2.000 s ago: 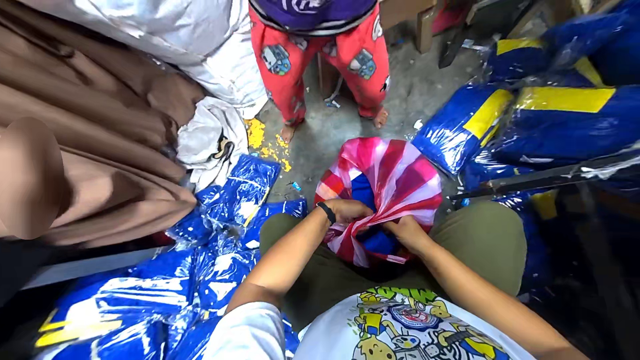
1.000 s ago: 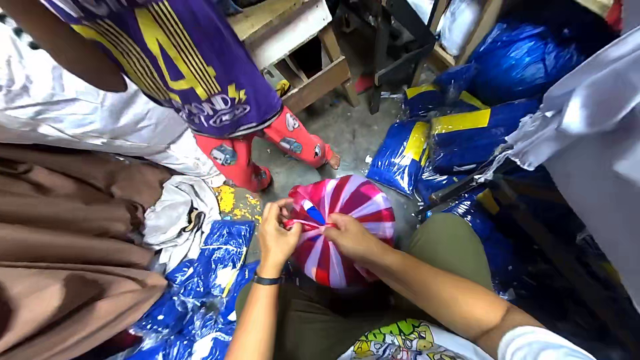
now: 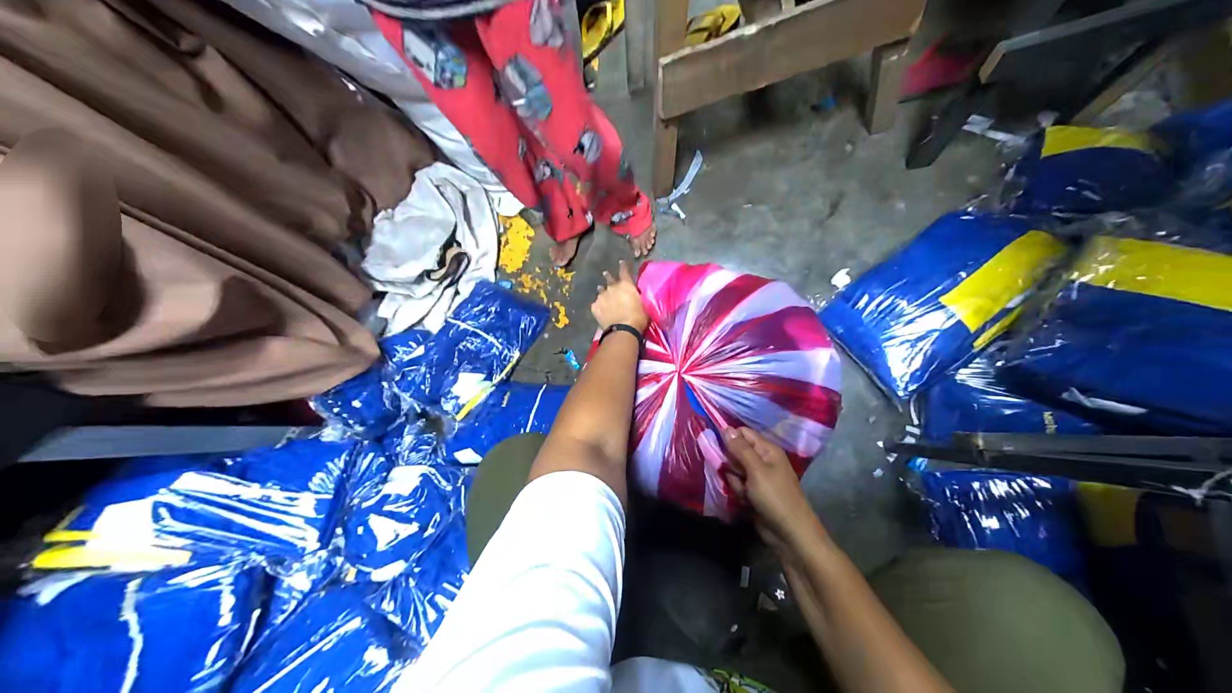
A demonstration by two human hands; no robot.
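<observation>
A round, stuffed bundle of striped pink, red and white fabric (image 3: 760, 337) stands between my knees, its cloth gathered in pleats to a point at the middle of the top. A narrow blue piece shows beside that point. My left hand (image 3: 619, 300), with a dark band at the wrist, lies at the bundle's upper left edge, fingers apart and pointing away from me. On the near right side, the thumb and fingers of my right hand (image 3: 760, 467) pinch a pink flap of the fabric.
Plastic-wrapped blue and yellow packs lie at the right (image 3: 948, 289) and lower left (image 3: 395, 510). Brown cloth (image 3: 192, 221) hangs at the left near a crumpled white cloth (image 3: 433, 241). A person in red trousers (image 3: 549, 115) stands ahead, by a wooden frame (image 3: 789, 58).
My left hand has moved from the gathered middle to the bundle's far left edge. The top, loosely bunched with blue showing two seconds ago, is now drawn into tight pleats. The view has shifted.
</observation>
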